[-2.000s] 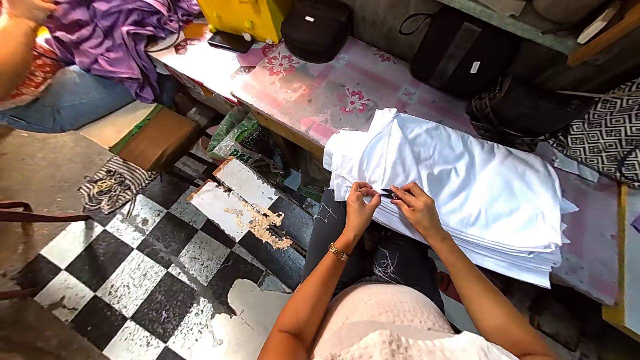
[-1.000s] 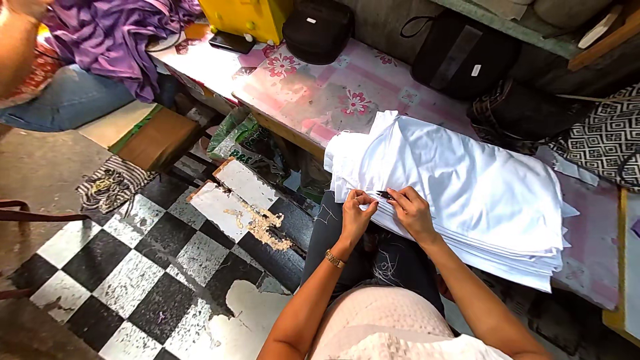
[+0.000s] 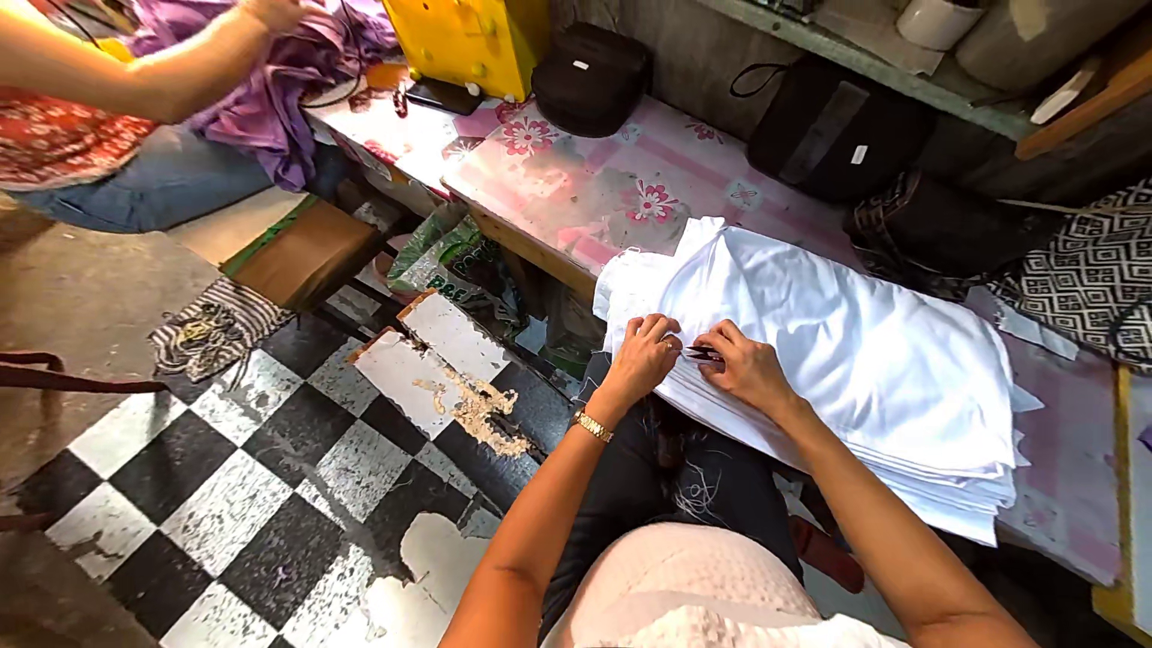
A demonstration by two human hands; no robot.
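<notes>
A thick stack of white fabric pieces lies on the table in front of me, its near edge above my lap. My left hand pinches the near left edge of the top piece, fingertips together. In my right hand is a small dark pair of thread snips, its pointed blades toward my left fingers. The two hands are close but apart. Whether a thread lies between the blades is too small to tell. Loose white threads rest on my dark trousers.
Behind the stack, black cases stand on the table with a flowered cover. A patterned bag lies at the right. A worn bench stands left of my legs. Another person sits at the upper left beside purple cloth.
My left hand has turned more palm-down over the fabric edge and stands a little apart from the snips. The other person's arm has moved right over the purple cloth.
</notes>
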